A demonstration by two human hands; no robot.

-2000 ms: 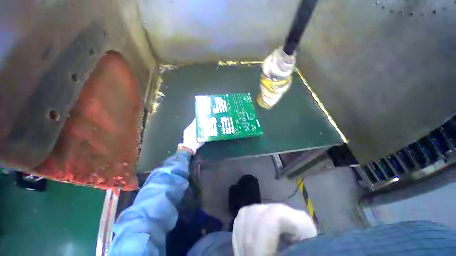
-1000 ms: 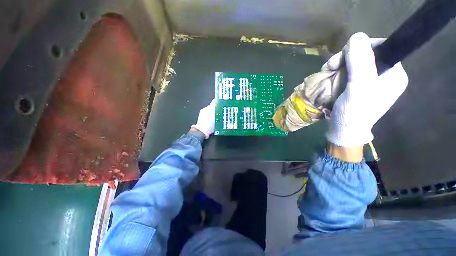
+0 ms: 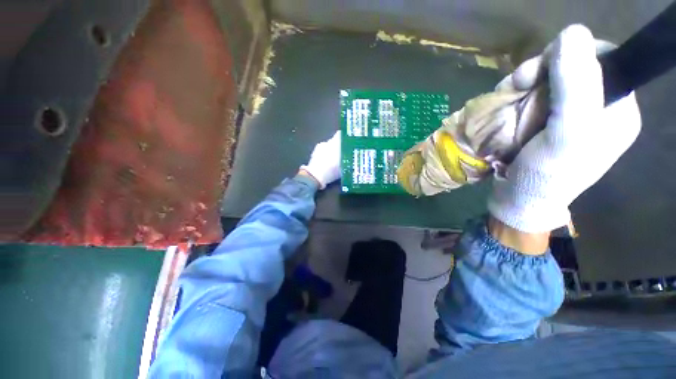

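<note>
A green circuit board [image 3: 374,143] with rows of silver-white bars facing up is over the dark green shelf [image 3: 311,70]. My left hand [image 3: 324,161], in a white knit glove, holds its left edge; the fingers are partly hidden by the board. My right hand [image 3: 567,141], also gloved, grips the cloth-wrapped nozzle [image 3: 459,152] with yellow tape. The nozzle's tip points left and covers the board's lower right part in view; I cannot tell if it touches. The thick black hose [image 3: 645,55] runs from the nozzle to the upper right.
The booth side flap [image 3: 159,126] with round holes and a worn red part stands at the left. A green surface [image 3: 74,311] with metal edging lies below it. Grey booth walls rise behind and at the right. A metal rack-like strip [image 3: 630,286] shows at the lower right.
My right hand has come up from near my body and taken hold of the hanging nozzle. Since then its tip has moved left across the board. My left hand still holds the board.
</note>
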